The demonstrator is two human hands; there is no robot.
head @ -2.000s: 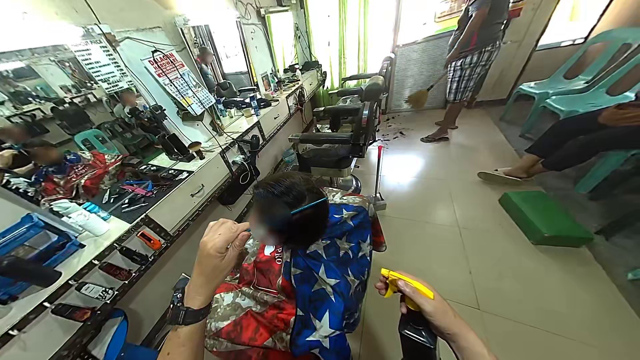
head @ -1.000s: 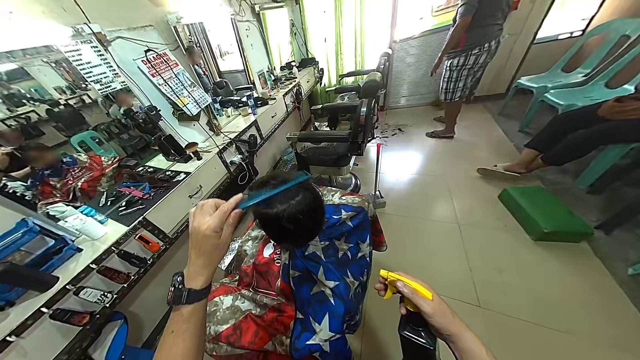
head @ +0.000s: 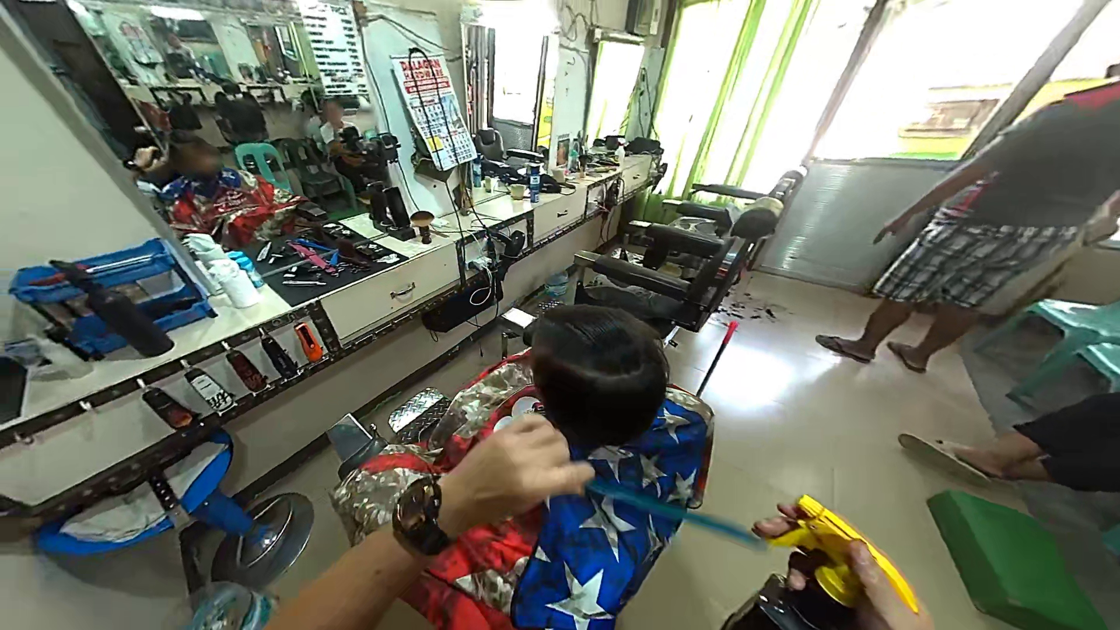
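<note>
A seated person's dark-haired head (head: 599, 374) is below me, and a barber's cape (head: 582, 560) with white stars on blue and red camouflage covers the body. My left hand (head: 525, 464), with a black watch on the wrist, grips a blue comb (head: 674, 509) just in front of the hair. The comb is blurred and points right, its far end close to the spray nozzle. At lower right my right hand (head: 862, 577) is closed around a dark spray bottle (head: 774, 605) with a yellow trigger head (head: 836, 547); the bottle's bottom lies outside the view.
A counter (head: 376, 297) with hair clippers (head: 210, 387) hung along its edge runs up the left side under mirrors. Black barber chairs (head: 656, 271) stand ahead. A person (head: 1006, 192) in checked shorts stands at right, near green chairs and a green block (head: 1006, 560).
The comb was on top of the hair a second ago; my left hand has brought it down and right, off the hair, toward the spray bottle. The view has turned somewhat.
</note>
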